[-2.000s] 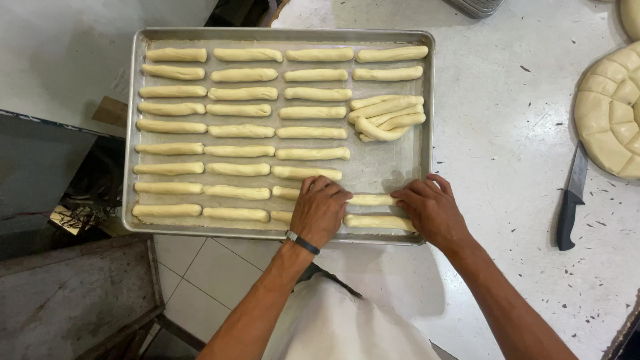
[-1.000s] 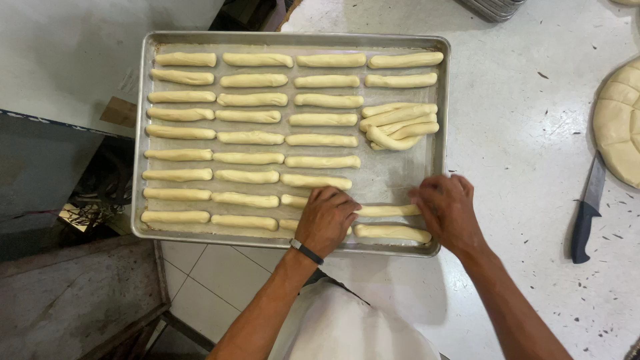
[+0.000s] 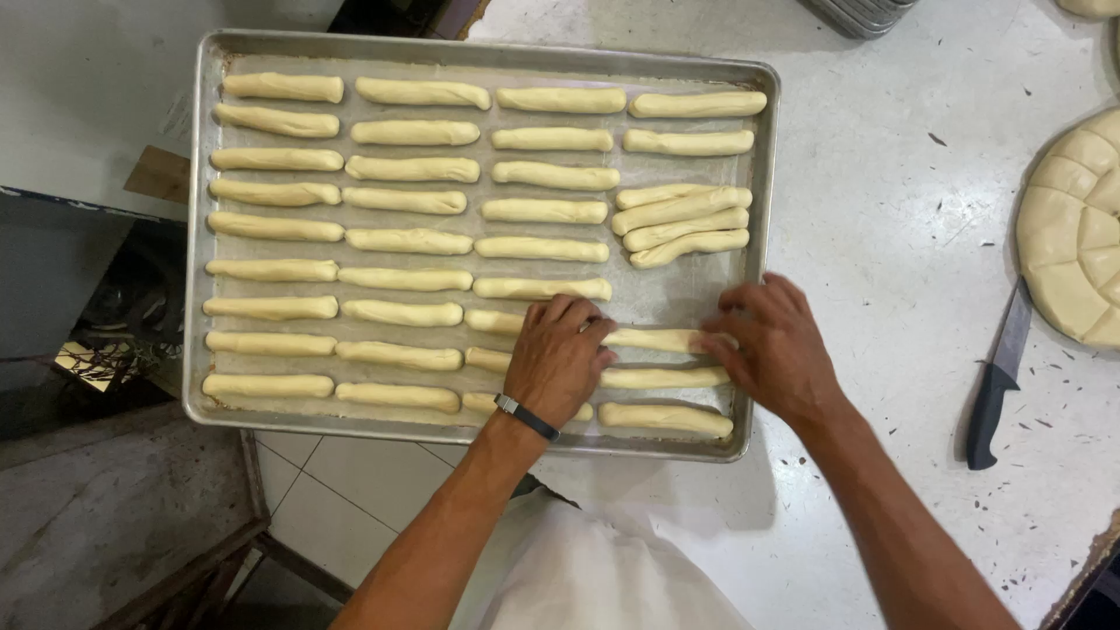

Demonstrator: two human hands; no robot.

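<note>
A metal baking tray holds several pale dough sticks in four columns. Over its lower right part, my left hand and my right hand pinch the two ends of one dough stick. Just below that stick lies another dough stick, and a third dough stick is nearest the tray's front edge. Above my right hand, several dough sticks lie bunched together in the right column. My left hand hides parts of the sticks in the third column.
A knife with a dark handle lies on the white table to the right, its tip by a large round of scored dough. Stacked metal pans stand at the top. Tiled floor shows below the tray's left part.
The bunched pile holds fewer sticks than two seconds ago and lies flatter. Another stick now lies in the lower right column, and both hands are a little farther up the tray.
</note>
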